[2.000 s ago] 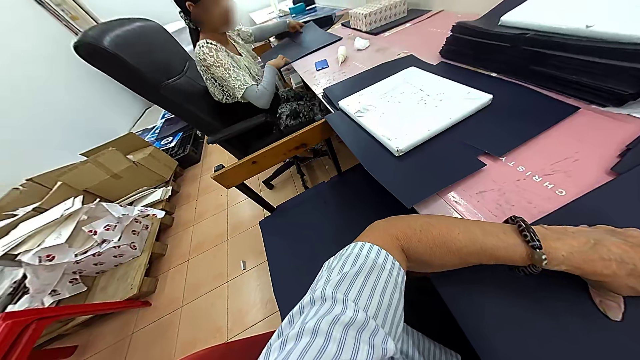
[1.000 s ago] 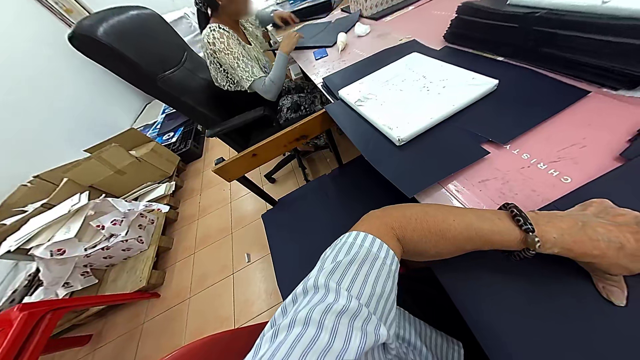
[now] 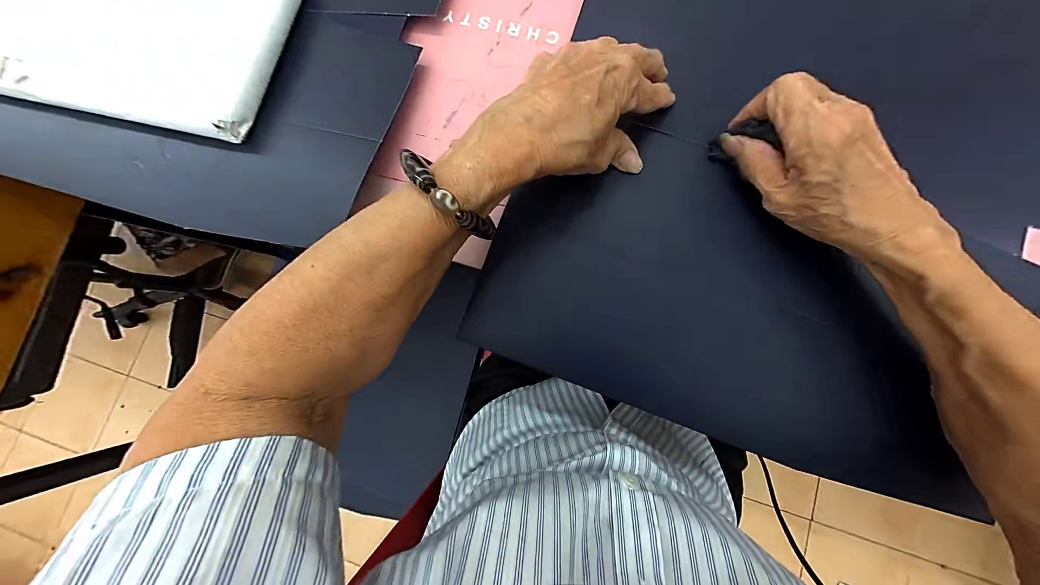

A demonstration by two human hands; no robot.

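A large dark navy sheet (image 3: pixel 650 301), apparently card, lies across the work surface and overhangs its near edge. My left hand (image 3: pixel 581 110), with a beaded bracelet (image 3: pixel 444 201) at the wrist, rests palm down on the sheet's left part, fingers slightly spread and holding nothing. To its right, my right hand (image 3: pixel 821 154) pinches a small wad of black cloth (image 3: pixel 756 134) against the navy surface, beside a thin line or edge that runs between the two hands. The underside of the wad is hidden.
A white padded slab (image 3: pixel 146 61) sits on more navy sheets (image 3: pixel 325 89) at the upper left. Pink table covering (image 3: pixel 471 73) with printed lettering shows between the sheets. Lower left are a wooden edge (image 3: pixel 32 260) and a chair base (image 3: pixel 171 292); a black cable (image 3: pixel 780 520) hangs at lower right.
The view has swung right and down, bringing my right hand with the black wad into sight. My left hand remains on the navy sheet.
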